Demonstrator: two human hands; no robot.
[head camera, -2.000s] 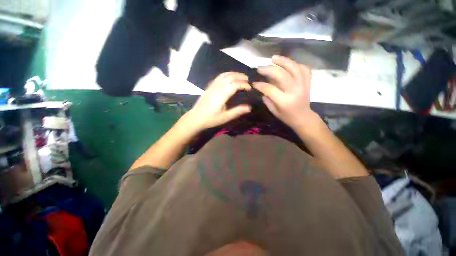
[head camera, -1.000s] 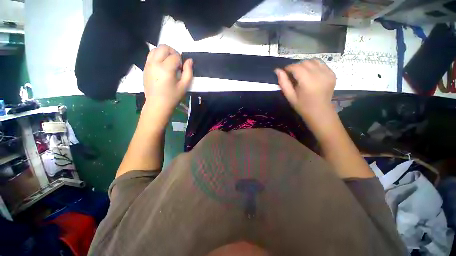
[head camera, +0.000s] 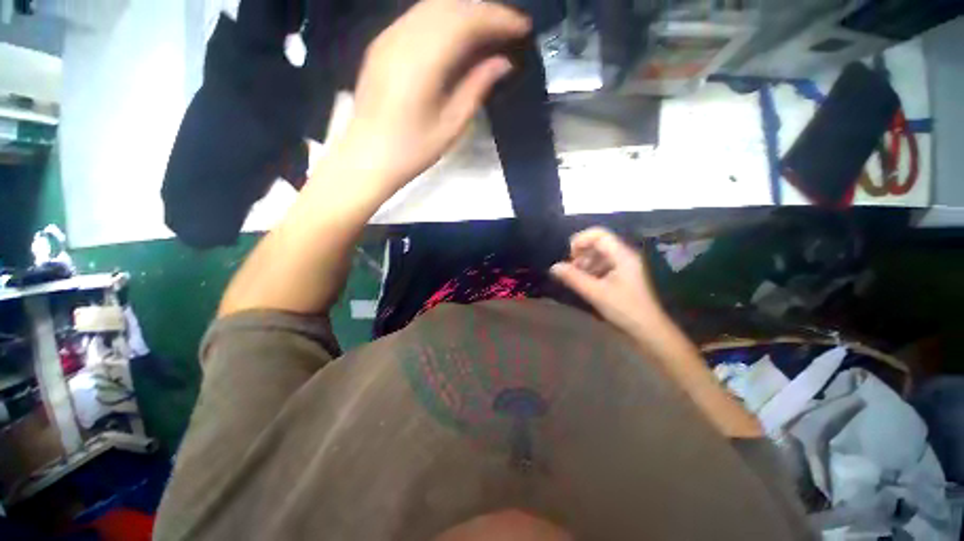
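Note:
A narrow black fabric strip (head camera: 525, 153) runs nearly upright across the white table edge, from my left hand down toward my lap. My left hand (head camera: 428, 85) is raised at the top centre, its fingers curled at the strip's upper end. My right hand (head camera: 603, 269) is below the table edge with thumb and fingers pinched at the strip's lower end. The contact there is dark and partly hidden. Black cut pieces (head camera: 233, 137) lie piled at the left of the table.
A grey plate (head camera: 618, 122) lies in the white table (head camera: 687, 180). Blurred machine parts (head camera: 687, 48) fill the top right. A smartphone (head camera: 842, 132), red-orange scissors (head camera: 902, 156) and blue tape (head camera: 770, 137) are at the right. Pale scraps (head camera: 861, 423) lie lower right. A shelf (head camera: 63, 370) stands left.
The strip has turned from level to nearly upright. My left hand has moved up and right; my right hand has moved down and left, below the table edge.

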